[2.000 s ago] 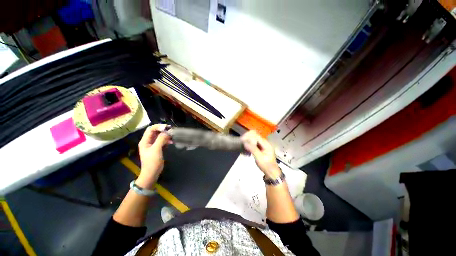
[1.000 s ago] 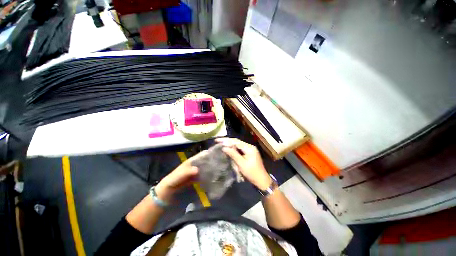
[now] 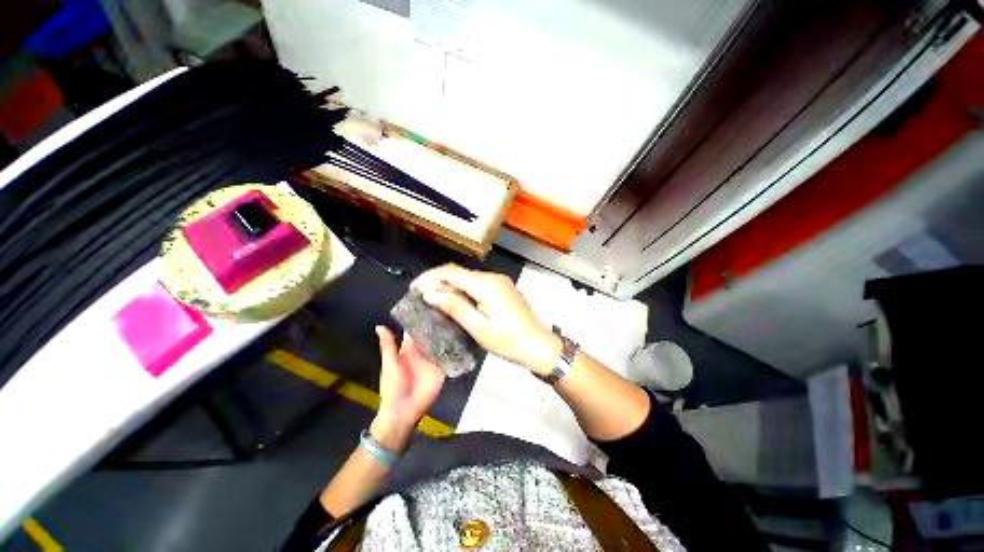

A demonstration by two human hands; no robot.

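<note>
A grey-brown cloth or pad [image 3: 435, 332], folded compact, is in front of my body above the floor. My right hand [image 3: 475, 307] grips it from above, fingers over its upper edge. My left hand [image 3: 408, 377] is just below it, thumb raised and apart; its fingers are partly hidden behind the cloth, so whether it also grips is unclear. A magenta block [image 3: 246, 239] with a black insert sits on a round speckled cream disc [image 3: 194, 291] on the white table. A flat pink block [image 3: 162, 329] lies beside the disc.
Black straps [image 3: 140, 162] are fanned over the white table [image 3: 65, 431] at left. A wooden-rimmed tray [image 3: 491, 221] holds a few straps, beside an orange guard [image 3: 546, 221]. A white sheet [image 3: 540, 399] and a bucket [image 3: 661, 367] are on the floor at right.
The cloth was stretched between both hands, then bunched, and is now folded smaller in my right hand. My left hand has opened its thumb away. The view swung left, then back right.
</note>
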